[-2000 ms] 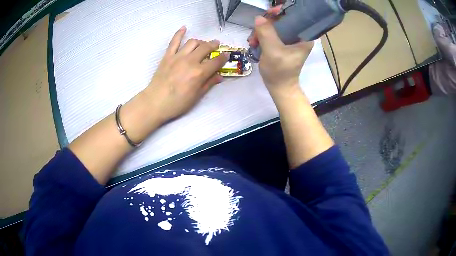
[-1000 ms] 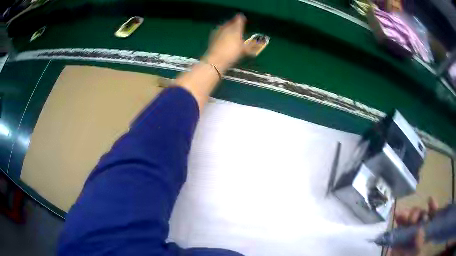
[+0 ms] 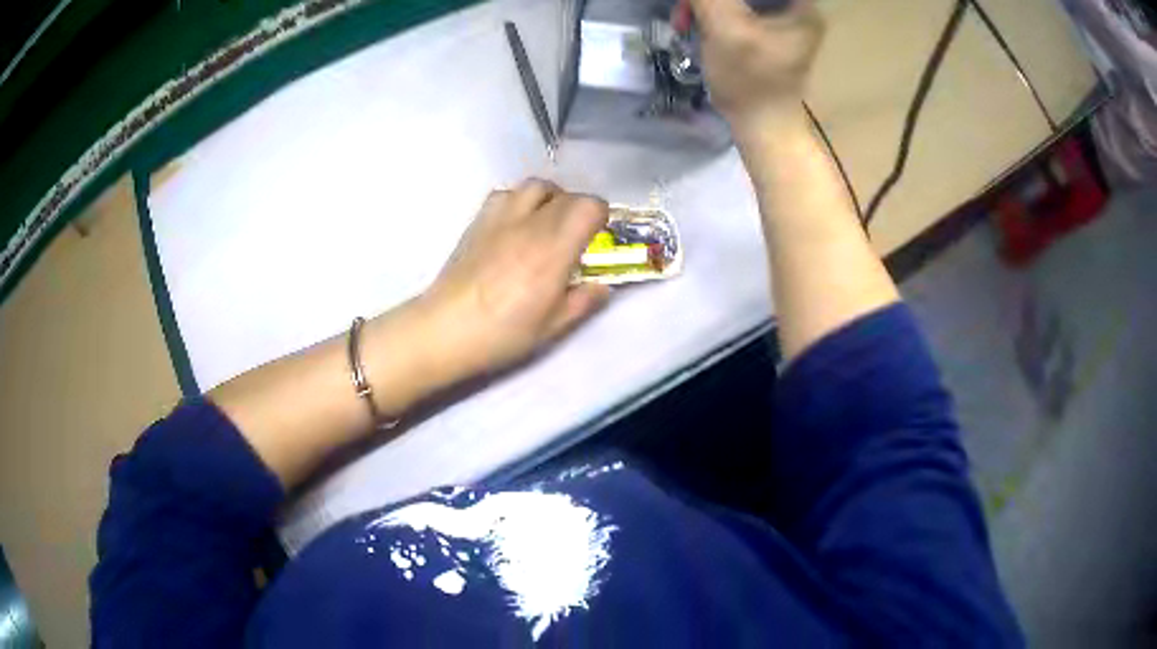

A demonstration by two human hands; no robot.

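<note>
A pale oblong device half-shell lies open side up on the white mat, with yellow and dark parts and a bit of red inside. My left hand grips its left end between thumb and fingers. My right hand is at the top edge beside the screw feeder, closed around the electric screwdriver, of which only a small grey part shows; its tip is hidden.
Dark tweezers lie left of the feeder on the white mat. Cardboard sheets flank the mat at left and right, with a black cord over the right one. The green conveyor is top left. A red object is beyond the bench.
My left hand has come back from the conveyor and now holds a shell on the mat. My right hand has moved to the feeder front. The view has turned down.
</note>
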